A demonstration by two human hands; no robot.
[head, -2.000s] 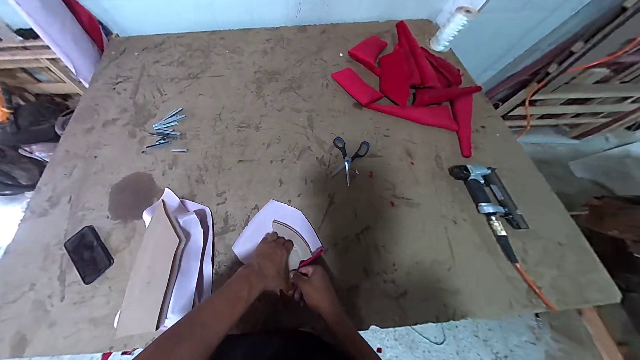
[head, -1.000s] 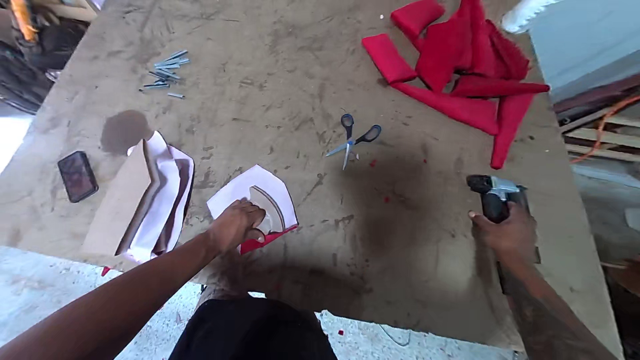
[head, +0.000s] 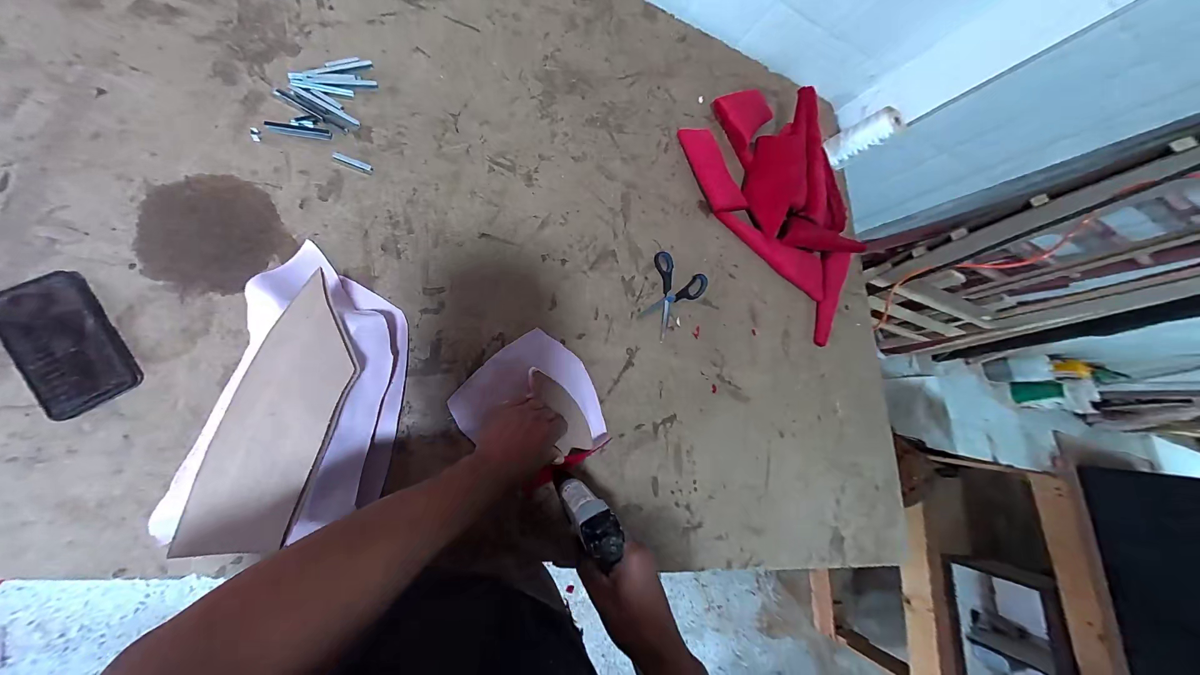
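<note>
My left hand [head: 518, 436] presses on a curved board piece [head: 564, 405] that lies on white-backed fabric [head: 502, 372], near the table's front edge. Red fabric [head: 583, 454] shows folded at the piece's lower edge. In my right hand [head: 626, 586] is a pneumatic staple gun [head: 591, 520], its nose at that red fold beside my left fingers. Most of the gun's handle is hidden by the hand. To the left lies an angular board panel [head: 267, 422] on layers of white-backed fabric [head: 380, 337].
On the table [head: 525, 187] are scissors [head: 667, 298] with spread blades, red padded pieces [head: 778, 197], staple strips [head: 323, 98] and a dark phone-like rectangular object [head: 67, 345]. A thread spool [head: 864, 136] stands at the far right edge. Wooden frames [head: 1031, 253] lie beyond the right edge.
My right hand has brought the staple gun from the table's right side to the fabric at my left hand. Two seconds ago the gun lay unheld and both hands were at the fabric.
</note>
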